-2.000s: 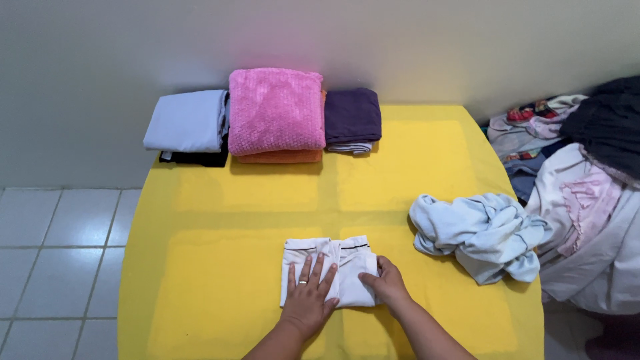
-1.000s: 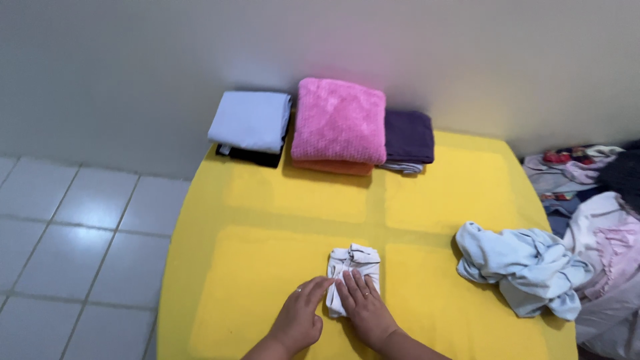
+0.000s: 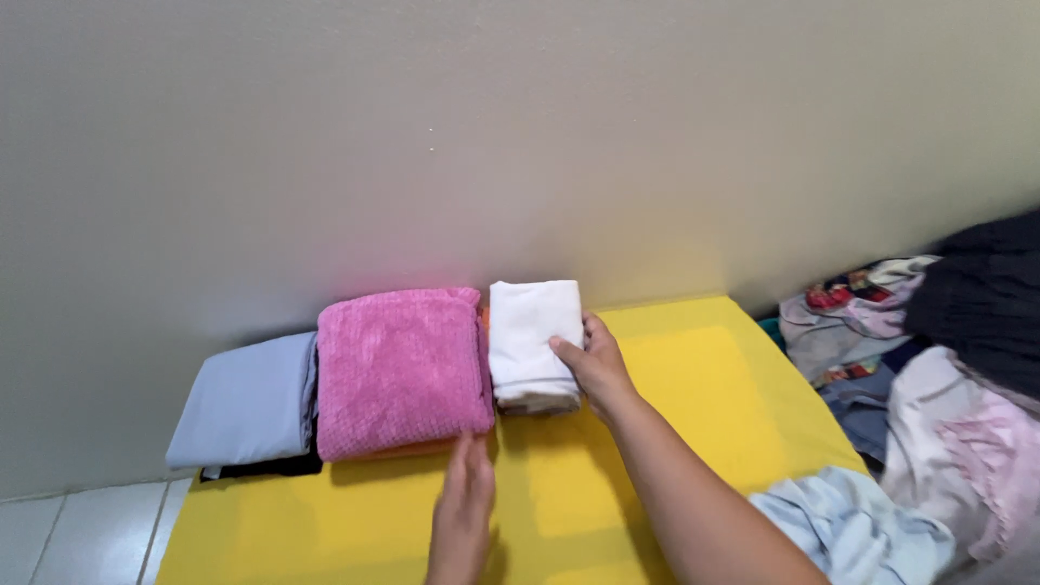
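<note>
A folded white garment (image 3: 535,337) lies over the place of the dark folded stack, right of the pink folded towel (image 3: 402,370). My right hand (image 3: 597,361) grips its right edge, thumb on top and fingers behind. My left hand (image 3: 470,487) is just below the towel's front right corner, fingers extended and close together, somewhat blurred, holding nothing visible. Under the towel an orange cloth (image 3: 398,452) shows. Left of it sits a folded light blue-grey cloth (image 3: 248,402) on a black one (image 3: 276,466).
A crumpled pale blue garment (image 3: 853,528) lies on the yellow-covered table (image 3: 691,382) at the lower right. Beyond the right edge is a heap of mixed clothes (image 3: 934,422). A grey wall (image 3: 520,162) rises behind the stacks.
The white garment was near the table's front under both hands; it is now at the back beside the towel, gripped by my right hand. My left hand has come off it. The view has shifted toward the wall.
</note>
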